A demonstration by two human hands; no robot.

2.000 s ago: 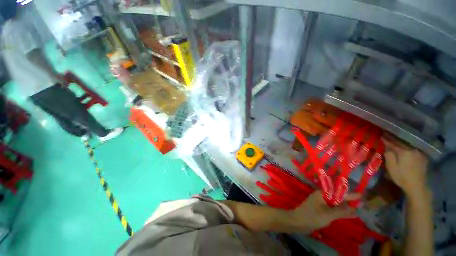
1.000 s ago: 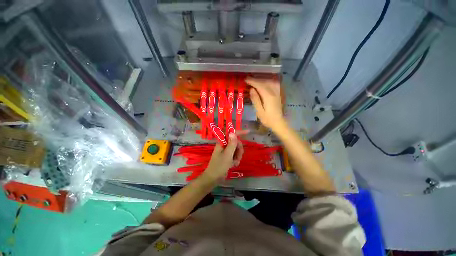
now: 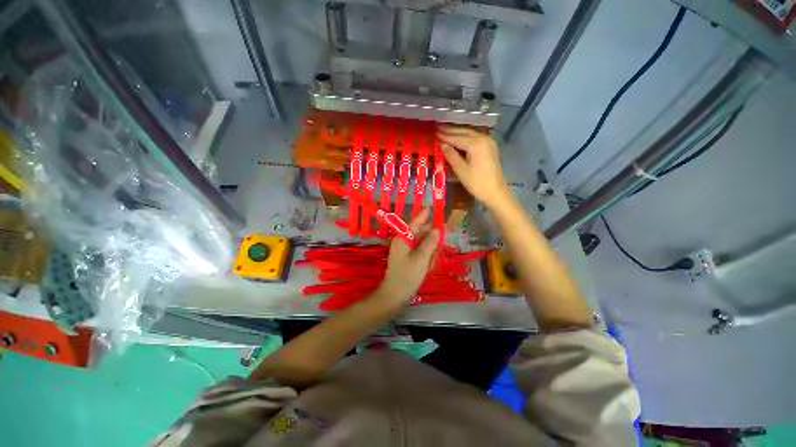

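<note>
Several red strips (image 3: pixel 373 171) with white oval prints hang side by side from the orange-brown fixture (image 3: pixel 325 144), under the raised metal press head (image 3: pixel 406 103). My right hand (image 3: pixel 471 161) has its fingertips on the upper end of the rightmost strip at the fixture. My left hand (image 3: pixel 412 262) holds a slanted red strip and is at the lower end of the rightmost strip; whether it grips both is unclear. A pile of red strips (image 3: pixel 349 272) lies at the bench's front edge, partly behind my left hand.
Yellow boxes stand left (image 3: pixel 262 257) and right (image 3: pixel 502 272) of the pile, the right one partly behind my right forearm. Crumpled clear plastic (image 3: pixel 140 236) and an orange-red control box (image 3: pixel 44 339) are at left. Metal posts (image 3: pixel 611 183) flank the bed. Something blue shows below right.
One more strip now hangs at the right end of the row. My left hand has moved slightly right, with fewer loose strips showing in it. The view has shifted slightly.
</note>
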